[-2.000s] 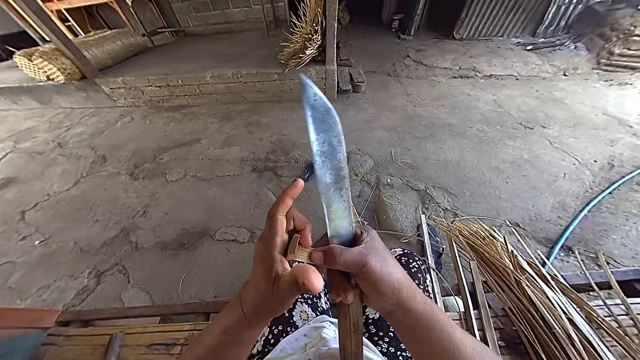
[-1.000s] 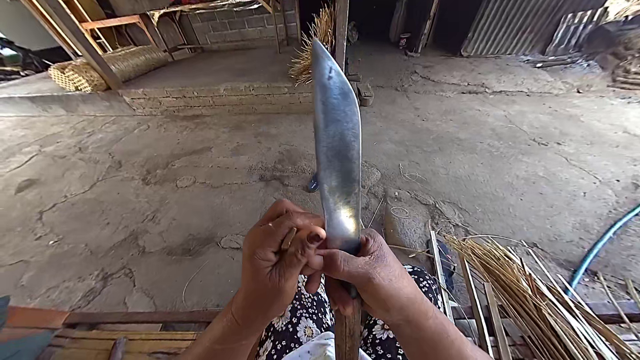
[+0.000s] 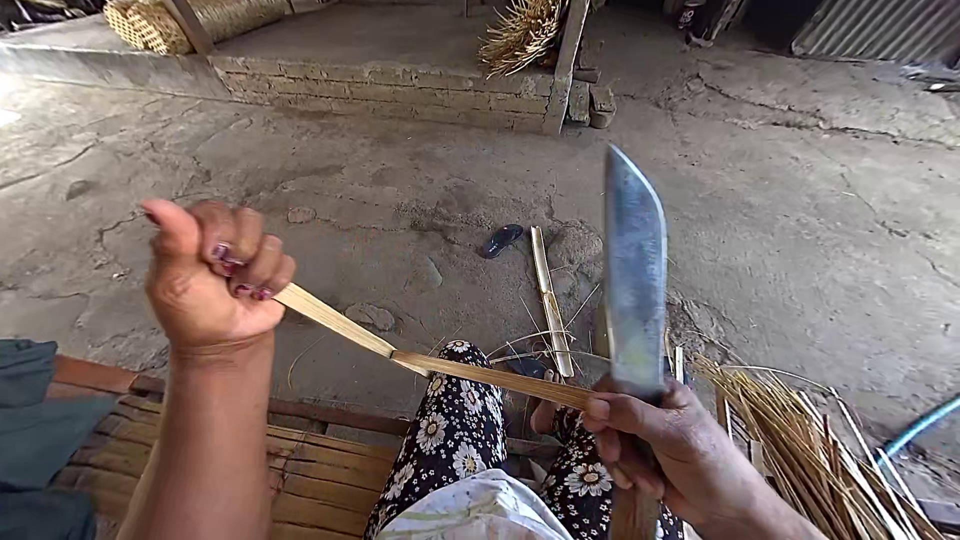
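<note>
A pale bamboo strip (image 3: 495, 377) stretches between my hands, with a dark node and a bend near its middle. My left hand (image 3: 217, 274), raised at the left, has its fingers closed around the strip's far end, thumb pointing up. In my right hand (image 3: 652, 435) is a large knife with a wooden handle; its broad steel blade (image 3: 636, 270) points upward. The thumb and fingers of that hand also pinch the other end of the strip beside the handle. The strip passes above my flowered trousers (image 3: 450, 427).
A bundle of thin bamboo strips (image 3: 795, 442) lies at the right, near a blue hose (image 3: 922, 431). A split bamboo piece (image 3: 551, 300) and a dark sandal (image 3: 502, 241) are on the concrete floor. The slatted bamboo seat (image 3: 322, 472) is at lower left; a low brick ledge (image 3: 390, 94) stands ahead.
My left hand has moved away to the left, and a length of strip now spans between my hands. The knife has moved right. The view has tilted down.
</note>
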